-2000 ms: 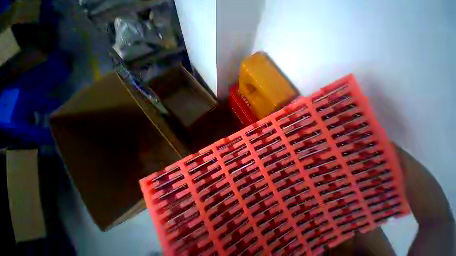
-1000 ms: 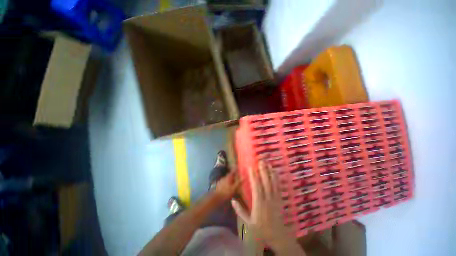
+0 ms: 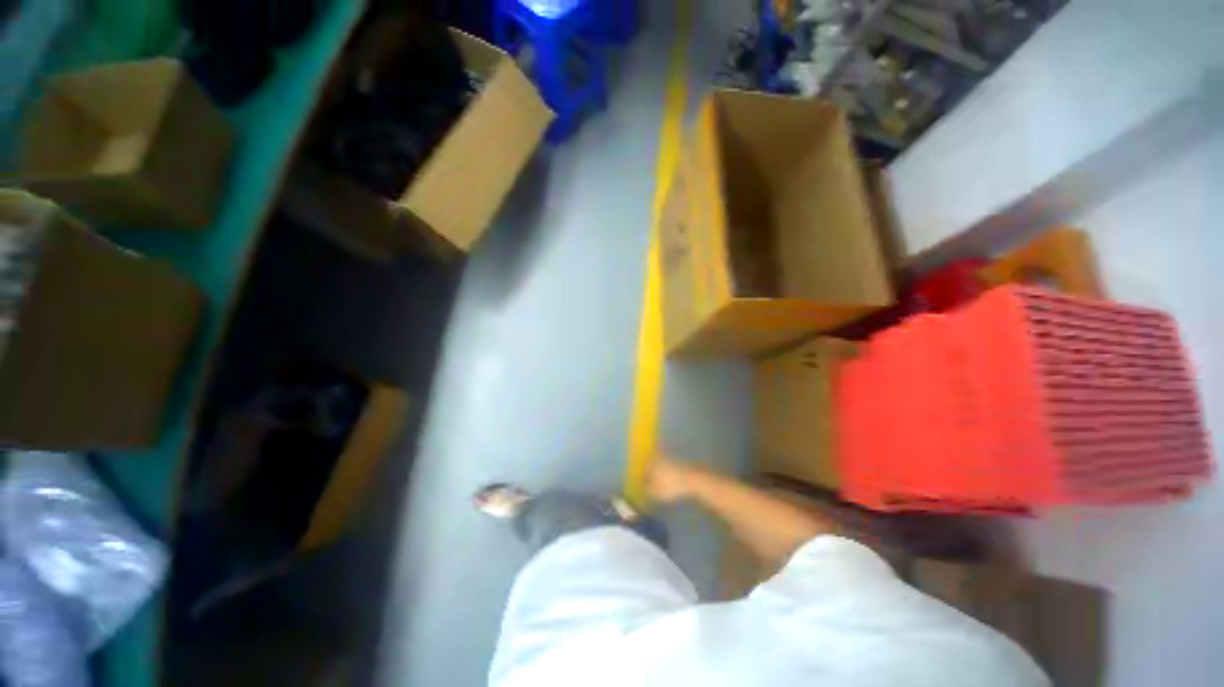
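Observation:
A red parts tray stack [image 3: 940, 409] sits at the right, beside the white wall, with its plain red side facing the aisle and its slotted top seen at a slant. My right hand [image 3: 667, 481] is small and blurred over the yellow floor line, well left of the stack and apart from it. Whether its fingers are open or closed does not show. My left hand is not in view. An open brown carton [image 3: 698, 302] stands behind and left of the stack; its visible inside looks empty.
An orange plastic piece [image 3: 1060, 262] is behind the stack. At left, a teal-green bench [image 3: 242, 222] holds brown cartons [image 3: 94, 342] and clear bags [image 3: 81, 537]. A carton with dark contents [image 3: 490, 148] and blue crates [image 3: 564, 61] are beyond it. Cartons stand under the stack.
The view has swung left towards the aisle and bench. My hands have left the red tray, which now shows as a stack further right. My left hand has gone out of view.

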